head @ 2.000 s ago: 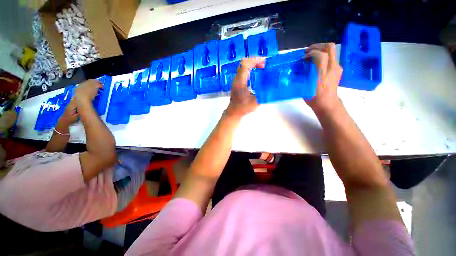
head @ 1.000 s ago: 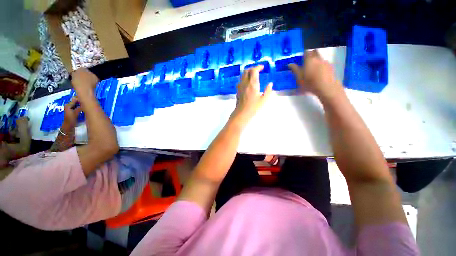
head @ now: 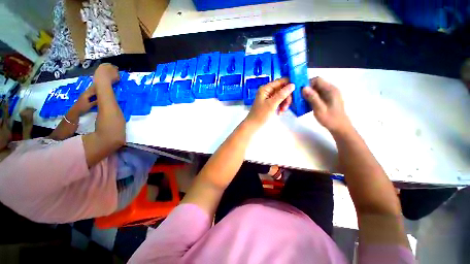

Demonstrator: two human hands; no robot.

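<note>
My left hand (head: 270,101) and my right hand (head: 326,103) hold a blue stack of nested trays (head: 295,67) between them, upright on its narrow side above the bench. Its ribbed edges face me. My left fingers are at its lower left edge, my right fingers at its lower right. A row of laid-out blue trays (head: 230,76) runs to the left, cavities up. The held stack partly hides the right end of the row.
A neighbouring worker's arm (head: 106,108) reaches over the trays at left. An open carton (head: 127,26) with white parts (head: 100,31) stands at far left. A flat glossy pack (head: 259,46) lies on the black strip. An orange stool (head: 139,206) is under the neighbour.
The tray stack that stood apart at the right is gone from there, and my hands now hold a stack near the row's end. The view has shifted.
</note>
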